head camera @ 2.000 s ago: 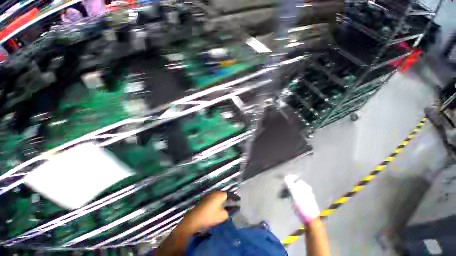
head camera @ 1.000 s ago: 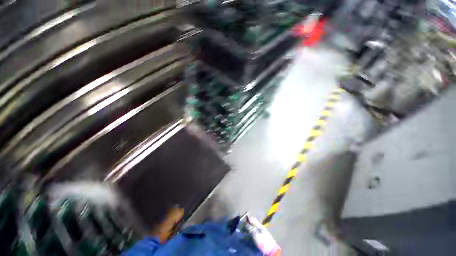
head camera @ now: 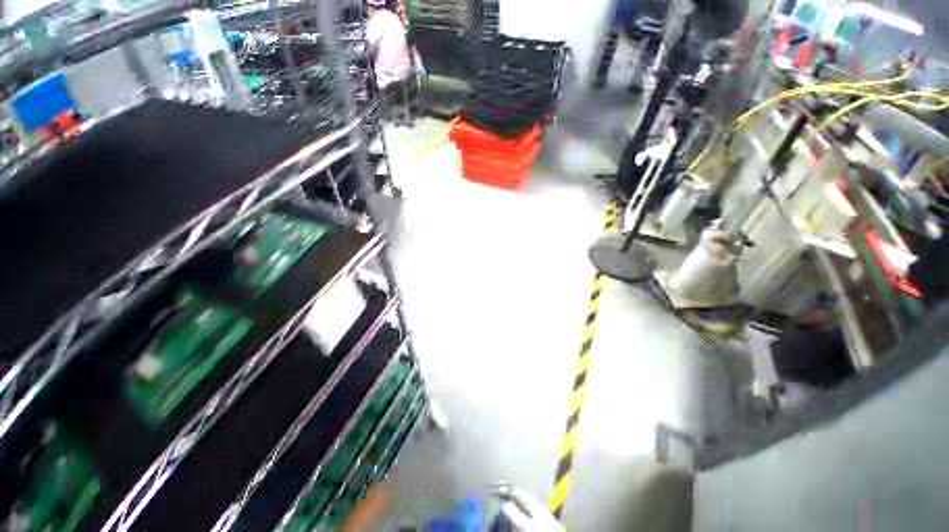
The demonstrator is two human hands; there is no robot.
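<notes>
A chrome wire board rack (head camera: 385, 244) stands close on the left. Green circuit boards (head camera: 193, 348) lie on its dark tiers, and a white sheet or tag (head camera: 335, 312) hangs at its side. My bare left hand (head camera: 366, 509) is a small blur at the bottom edge, beside the rack's lower tiers; its fingers cannot be made out. My right hand (head camera: 526, 511), in a white glove, is cut off by the bottom edge over the floor. Whether either hand holds anything cannot be told.
Yellow-black tape (head camera: 579, 395) runs along the floor (head camera: 489, 312). Red trays (head camera: 497, 154) with black totes (head camera: 510, 83) stand ahead. A person (head camera: 388, 52) stands beyond the rack. A round base with a pole (head camera: 622, 260), wrapped items and a grey surface (head camera: 832, 468) are at right.
The view has swung along the aisle, bringing the red trays and the person into sight. Both hands now show less, low at the bottom edge.
</notes>
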